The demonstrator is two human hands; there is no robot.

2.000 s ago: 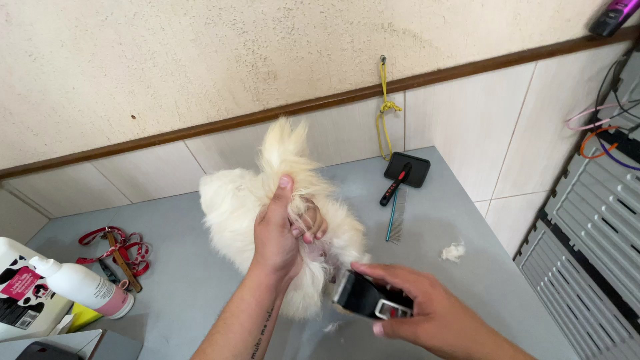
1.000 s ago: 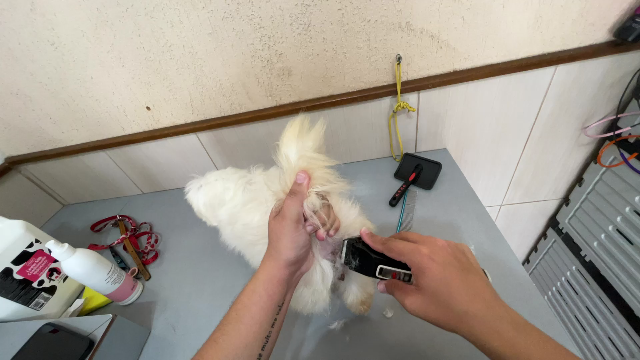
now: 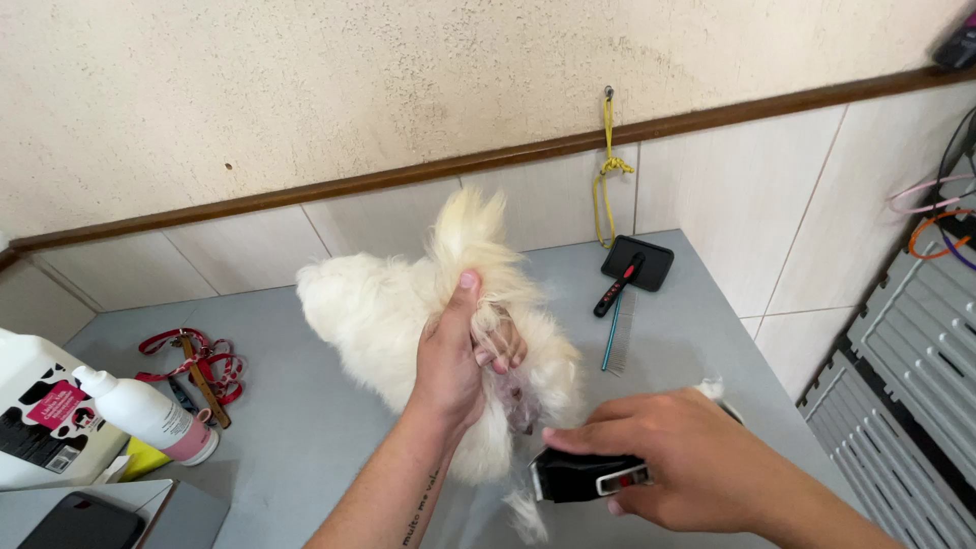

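A small white long-haired dog (image 3: 374, 305) stands on a grey table with its rear toward me. My left hand (image 3: 465, 343) grips the raised tail (image 3: 469, 229) at its base. In my right hand (image 3: 663, 457) is a black hair clipper (image 3: 583, 476), its blade pointing left, just below and apart from the dog's rear. The skin under the tail (image 3: 522, 400) is bare and pinkish. A tuft of cut white hair (image 3: 526, 517) lies beside the clipper blade.
A black slicker brush (image 3: 640, 263) and a metal comb (image 3: 619, 332) lie at the back right, below a yellow cord (image 3: 606, 191). To the left are a red leash (image 3: 225, 374), a white pump bottle (image 3: 152, 415), a large jug (image 3: 46, 412) and a phone (image 3: 84, 526).
The clipper has moved away from the dog's rear, downward, since a second ago, when it was against the fur there. My left hand still holds the tail.
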